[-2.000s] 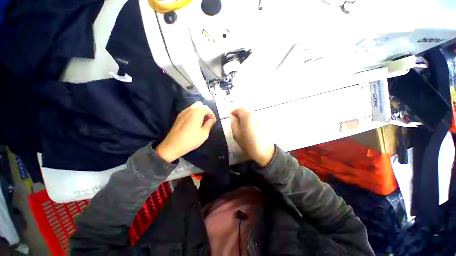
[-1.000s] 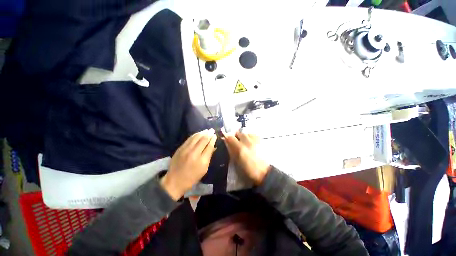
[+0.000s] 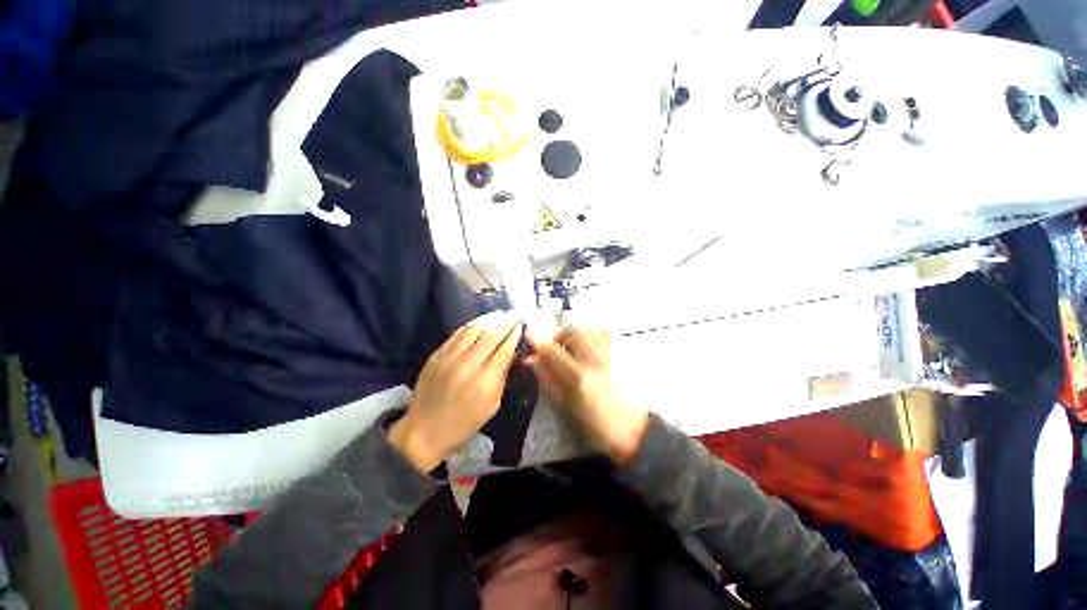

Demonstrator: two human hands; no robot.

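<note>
A dark navy garment piece (image 3: 274,298) lies spread on the left of the white table and runs under the left end of the sewing machine head (image 3: 715,131). My left hand (image 3: 465,384) pinches the fabric edge just in front of the presser foot (image 3: 551,286). My right hand (image 3: 587,384) is beside it, its fingertips closed on the same edge, nearly touching the left fingertips. A dark strip of the cloth hangs down between my hands to the table's front edge. The needle itself is too bright and small to make out.
A larger navy garment pile (image 3: 131,119) lies at the far left and rear. A red slotted basket (image 3: 131,554) is at the lower left. An orange bag (image 3: 822,477) and a cardboard box (image 3: 900,419) are below the table's right side. Fabric strips (image 3: 1013,512) hang at the right.
Since the first frame, my right hand has come in to the fabric edge beside my left, near the presser foot. The view has shifted, showing more of the machine head.
</note>
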